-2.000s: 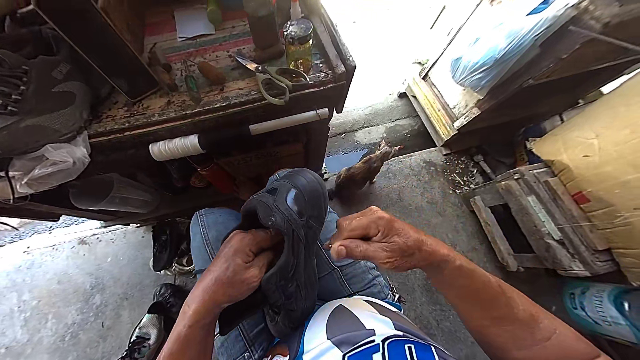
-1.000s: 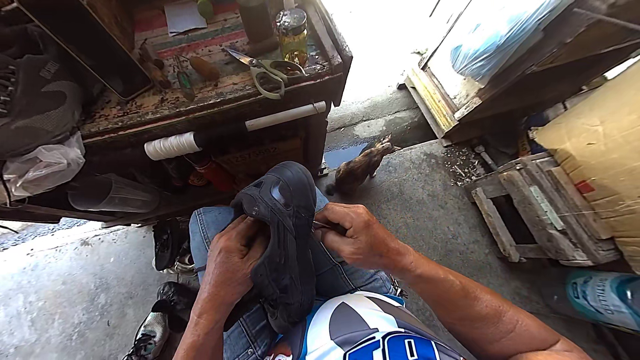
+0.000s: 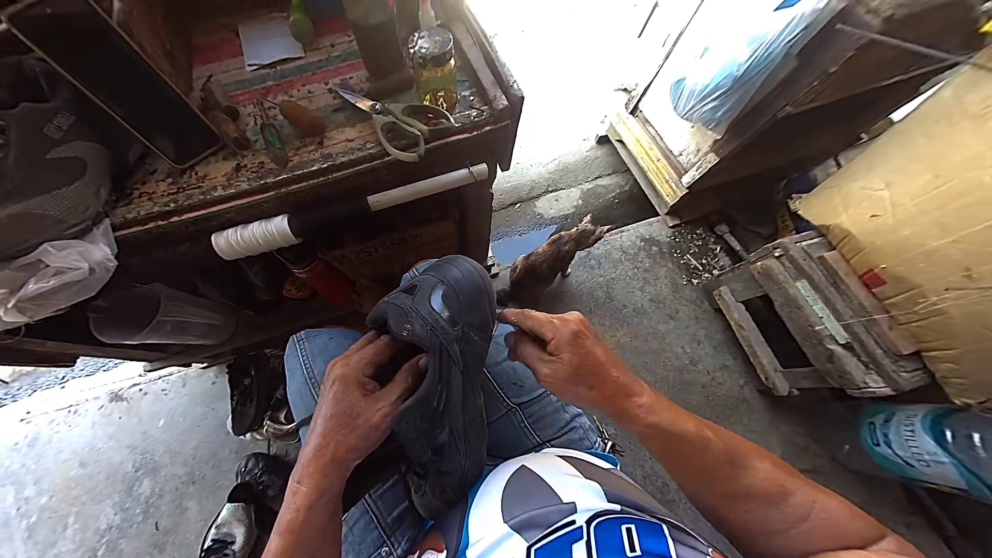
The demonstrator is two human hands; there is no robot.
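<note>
A black shoe (image 3: 453,349) rests across my lap, tilted, with its heel or toe end pointing away from me. My left hand (image 3: 364,395) is shut on the shoe, its thumb and fingers reaching into the opening. Beside the shoe's right edge, my right hand (image 3: 554,353) is curled, the index fingertip close to the sole edge. Whether a small tool or thread lies in its fingers is too small to tell. A spool of white thread (image 3: 252,236) sits on a rod along the bench front.
The worn wooden bench (image 3: 496,116) holds scissors (image 3: 399,128), a glass jar (image 3: 434,70) and wooden-handled tools. A cat (image 3: 550,260) is on the floor ahead. To the right are a wooden crate (image 3: 837,325), cardboard (image 3: 914,225) and a large plastic bottle (image 3: 922,446). More shoes (image 3: 232,531) lie at lower left.
My right hand was partly behind the shoe's right side one second ago; it now shows more fully, farther forward along the edge. My left hand keeps its hold on the shoe.
</note>
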